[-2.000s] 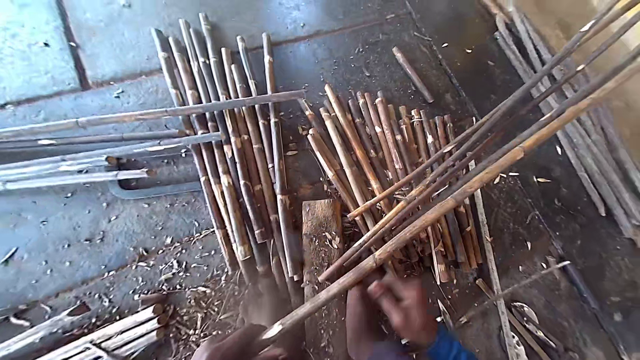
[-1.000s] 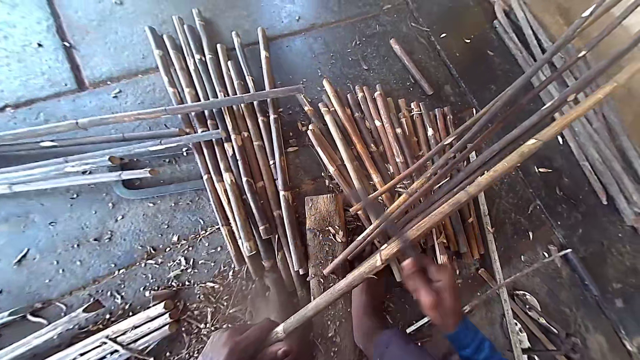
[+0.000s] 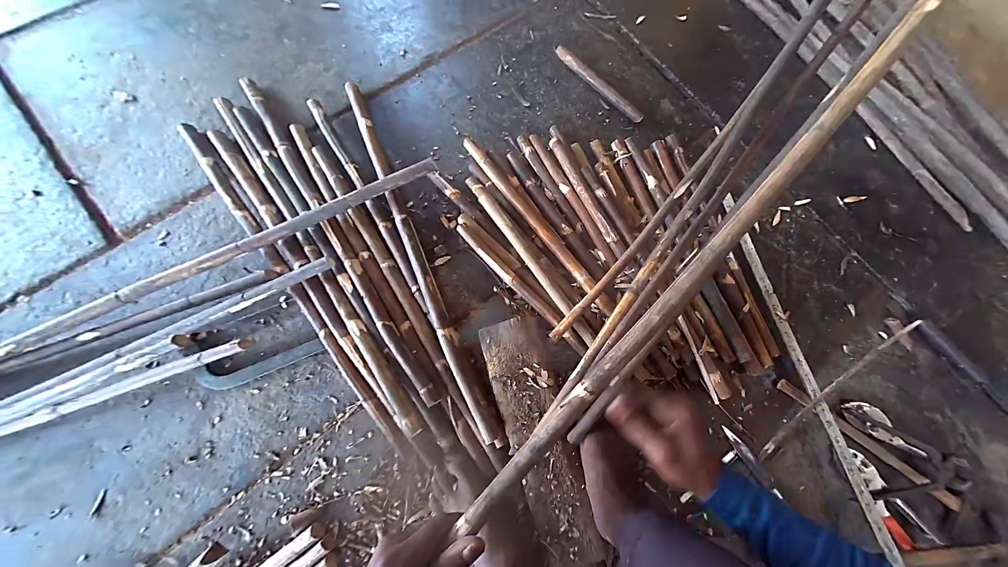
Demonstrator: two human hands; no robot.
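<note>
My left hand [image 3: 429,543], at the bottom middle, is closed around the near end of a long cane pole [image 3: 701,264] that slants to the upper right. Farther right, my blurred right hand [image 3: 661,433] is beside the canes near my foot; whether it grips one is unclear. Thinner long canes [image 3: 598,291] lie alongside the pole, over a pile of short cut canes [image 3: 512,213]. Under the pole, between my feet, lies a wooden board [image 3: 516,370] with shavings on it. A knife blade [image 3: 748,457] shows just right of my right hand.
Medium-length canes [image 3: 370,276] lie left of the board. Long pale canes [image 3: 157,291] enter from the left over a metal frame [image 3: 260,370]. Several tools [image 3: 890,433] and a thin strip [image 3: 803,362] lie at the right. More poles [image 3: 906,157] rest at the upper right.
My right hand has moved from the pole back down toward my foot. A knife blade now shows beside it. My left hand remains on the pole's near end.
</note>
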